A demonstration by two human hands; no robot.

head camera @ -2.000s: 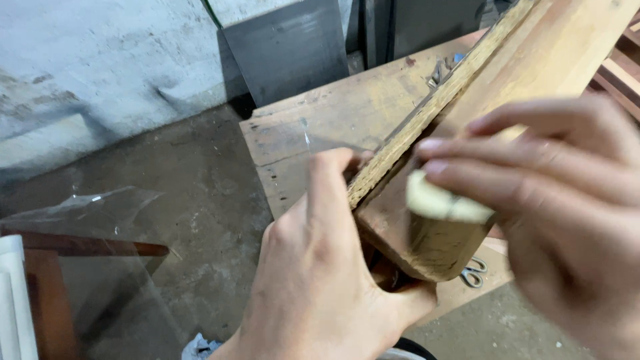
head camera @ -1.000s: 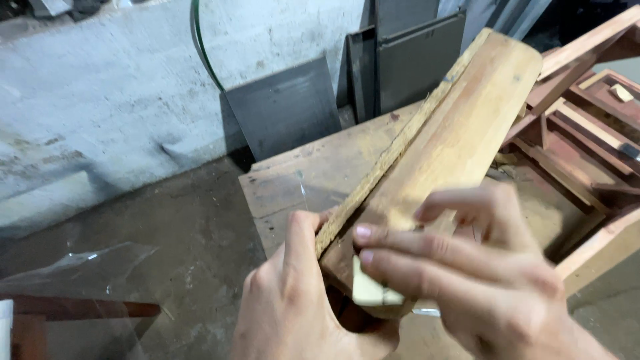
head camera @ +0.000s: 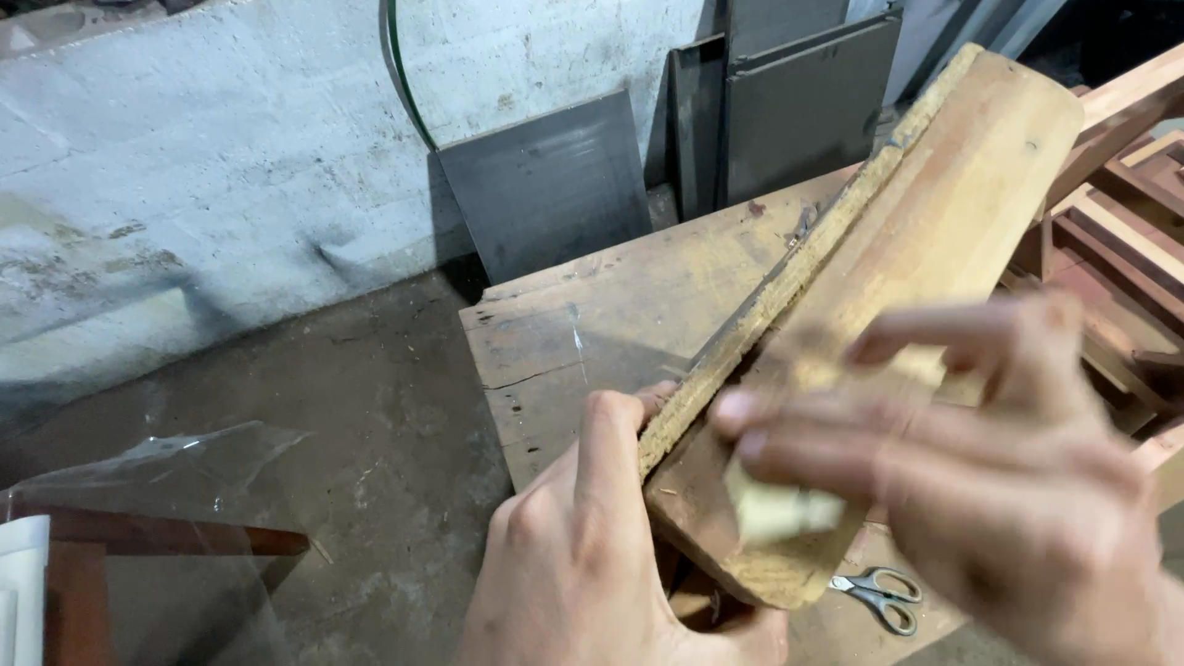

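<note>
A long wooden piece with rounded corners and a rough, fibrous strip along its left side slants from lower centre to upper right. My left hand grips its near end, thumb and fingers around the end and the strip's edge. My right hand, blurred, presses a small pale yellow pad or folded sheet flat on the face of the wood near that end; the pad's material is unclear. Part of the pad is hidden under the fingers.
A worn wooden tabletop lies below, with scissors near its front. Wooden frames stand at right. Dark panels lean on the white wall. Clear plastic film hangs by a reddish wooden leg at left.
My right hand has shifted along the near end of the wood with the pad under its fingers. My left hand has kept its grip. The scissors show again at the lower right.
</note>
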